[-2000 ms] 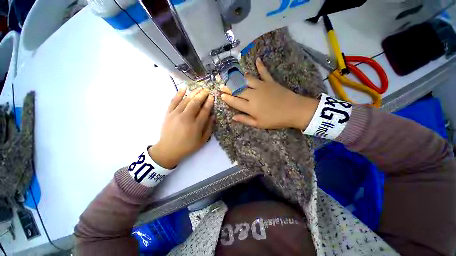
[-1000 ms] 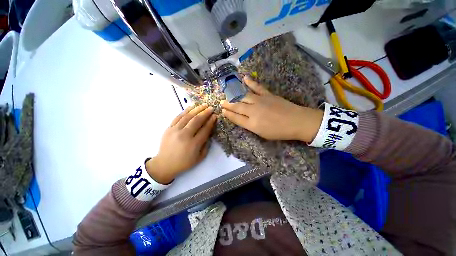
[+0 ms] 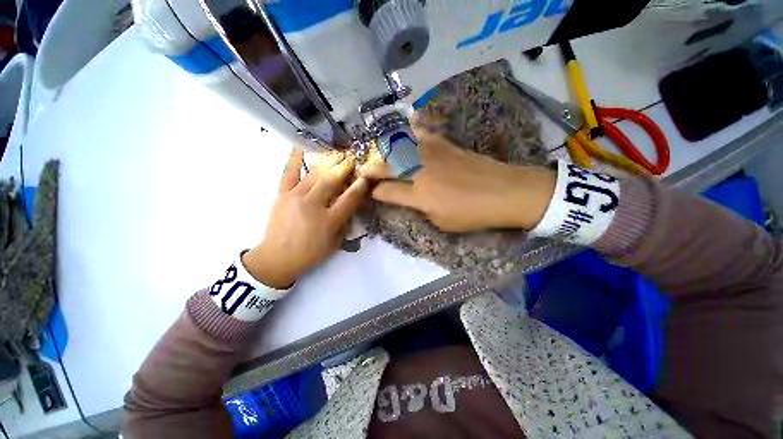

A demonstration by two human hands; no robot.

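Observation:
A grey-brown flecked tweed piece (image 3: 489, 111) lies under the sewing machine head (image 3: 318, 43) and reaches down to the table's front edge. My left hand (image 3: 305, 210) is palm down, fingertips at the cloth's left edge just before the presser foot (image 3: 359, 147). My right hand (image 3: 464, 184) lies on the tweed, its fingertips meeting the left ones near the foot. A grey-blue guard (image 3: 397, 147) stands just right of the foot. Both hands press the tweed; the cloth under the fingertips is mostly hidden.
Scissors with orange and red handles (image 3: 640, 137) and a yellow-and-black tool (image 3: 579, 81) lie right of the machine. A dark rounded rectangle (image 3: 713, 94) is at far right. More tweed pieces (image 3: 30, 257) lie at far left. The table's front edge (image 3: 343, 330) runs before my body.
The tweed has moved up toward the machine, so less of it hangs over the front edge. My left fingertips have shifted up to the foot, and my right hand has turned slightly.

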